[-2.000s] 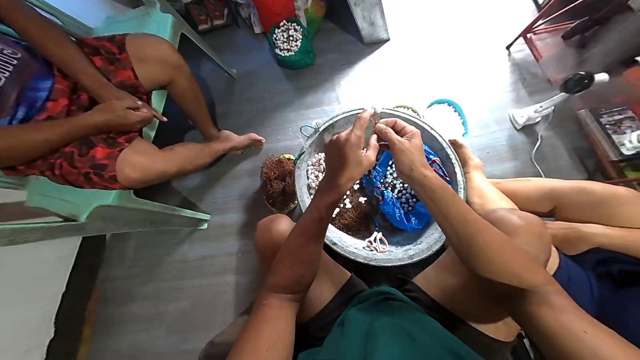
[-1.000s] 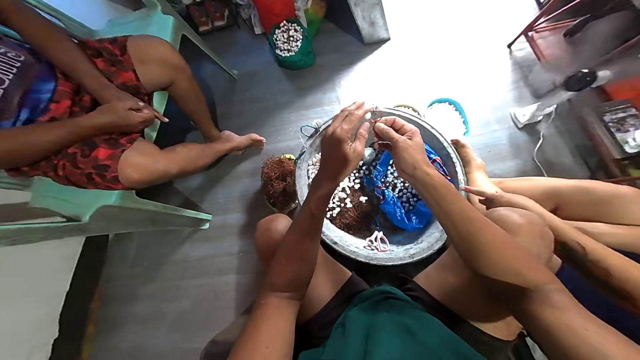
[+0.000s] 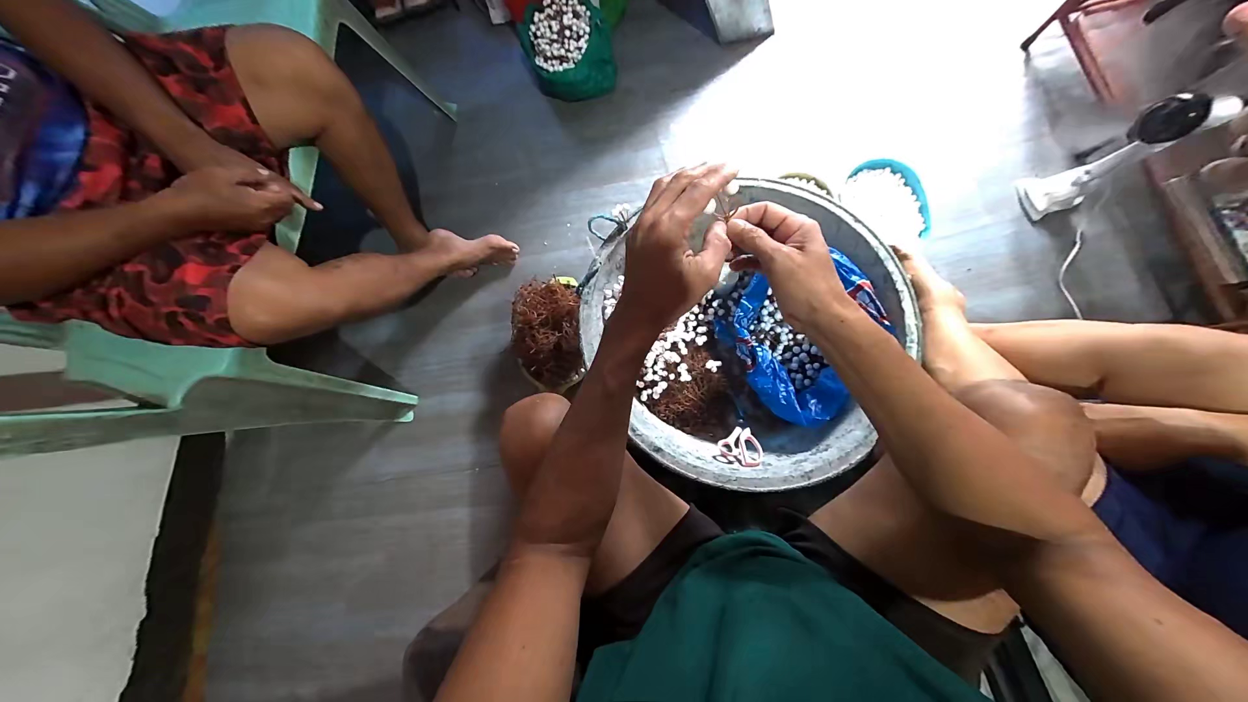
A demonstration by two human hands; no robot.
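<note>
Above a round metal basin (image 3: 673,448), my left hand (image 3: 678,239) and my right hand (image 3: 785,255) meet at their fingertips, pinching a small bunch of thin brown strands with white tips. Inside the basin lie loose white bead-like pieces (image 3: 668,359), a tangle of brown strands (image 3: 690,395) and a blue plastic bag (image 3: 804,402) that holds many small pale and dark round pieces. Scissors with pink-and-white handles (image 3: 741,447) rest near the basin's lower rim. My fingers partly hide the bunch.
A container heaped with brown strands (image 3: 546,331) stands left of the basin. Beyond its rim are a blue-rimmed bowl of white pieces (image 3: 924,200) and a green bag (image 3: 585,83). One person sits left on a green plastic chair (image 3: 205,390); another person's legs (image 3: 1150,366) extend from the right. A white fan (image 3: 1072,185) stands farther right.
The hand of the person at the right, seen near their knee one second ago, is no longer there. My hands stay together above the basin, with slight finger movement.
</note>
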